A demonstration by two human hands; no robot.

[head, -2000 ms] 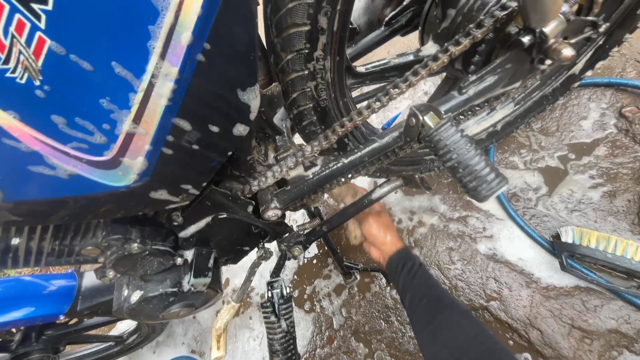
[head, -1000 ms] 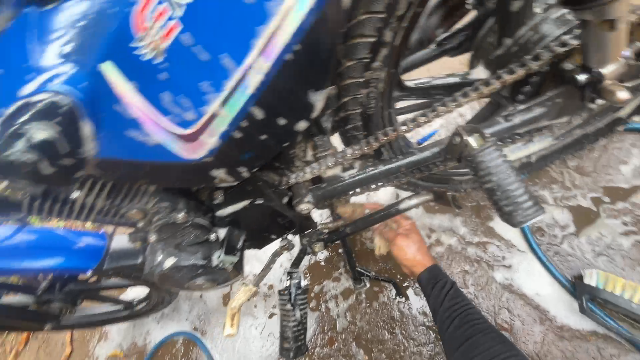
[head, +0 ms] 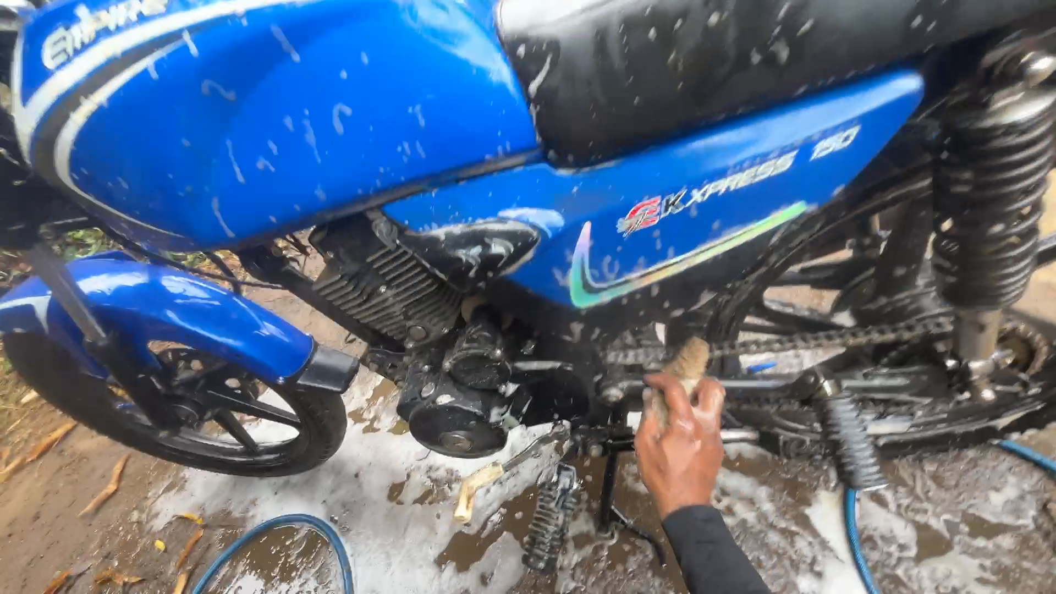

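My right hand (head: 683,441), in a dark sleeve, grips a tan, worn sponge or cloth pad (head: 689,360). It is at the lower frame of a blue motorcycle, with the pad beside the drive chain (head: 841,337) and below the blue side panel (head: 701,214). Soap suds spot the panel, the blue fuel tank (head: 272,115) and the black seat (head: 726,58). Left of my hand are the engine (head: 458,429), the gear lever with its pale rubber (head: 467,492) and a footpeg (head: 551,516). My left hand is not in view.
A second footpeg (head: 850,437) juts out right of my hand. Blue hose lies at the lower left (head: 309,520) and lower right (head: 854,540). Suds and water cover the muddy ground (head: 388,528). The front wheel (head: 305,429) stands at left, the rear shock absorber (head: 986,198) at right.
My right hand was low behind the frame bar near the stand; now it is in front of the bar, up by the chain, with the pad plainly visible. The view has shifted widely.
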